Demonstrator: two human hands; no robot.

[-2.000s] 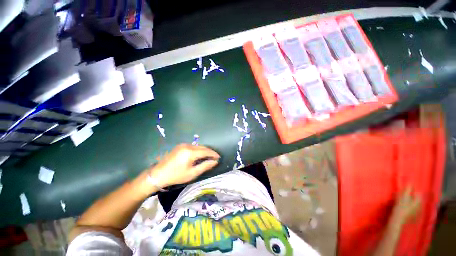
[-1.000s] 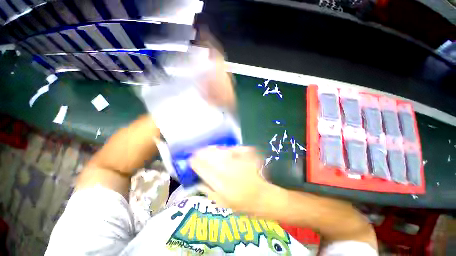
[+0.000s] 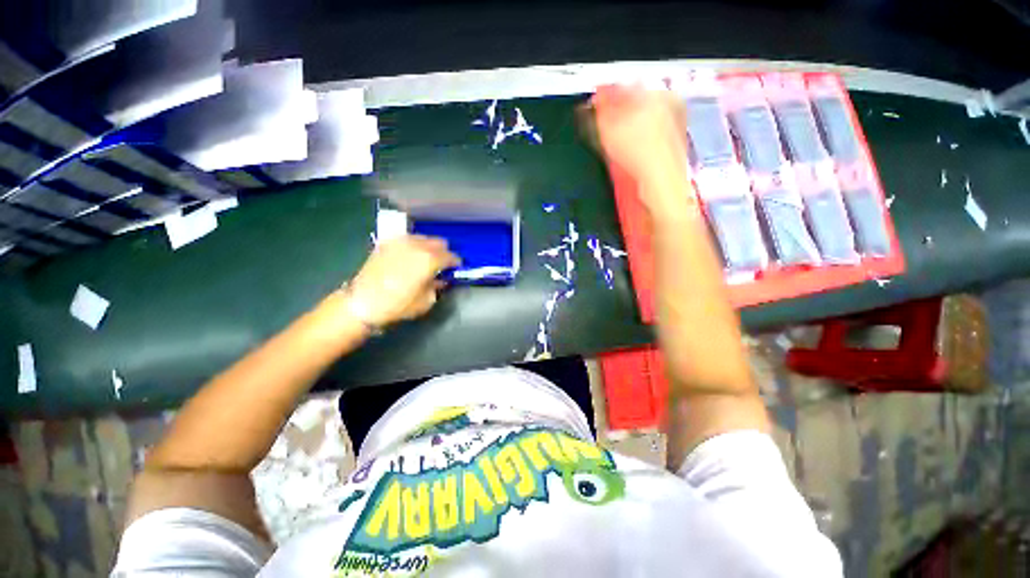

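Observation:
An open carton (image 3: 480, 246) with a solid blue inside lies on the dark-green bench, its blurred pale flap raised at the far side. My left hand (image 3: 401, 279) grips the carton's near left side, fingertips at the blue inside. The red plastic tray (image 3: 754, 291) lies to the right with two rows of dark grey bagged units (image 3: 758, 138) in clear sleeves. My right hand (image 3: 642, 122) is blurred over the tray's far left corner. Its fingertips point left, and whether it holds anything cannot be told. My right forearm crosses the tray's left part and hides what lies under it.
A bank of blue-and-white cartons (image 3: 102, 192) with white flaps stands at the left. White paper scraps (image 3: 90, 306) and trim slivers (image 3: 559, 262) lie on the bench. Below the bench edge are a red stool (image 3: 875, 348) and part of another red item (image 3: 634, 387).
The carton, held in both hands near my body a second ago, now rests on the bench under my left hand. My right hand has moved from it to the tray.

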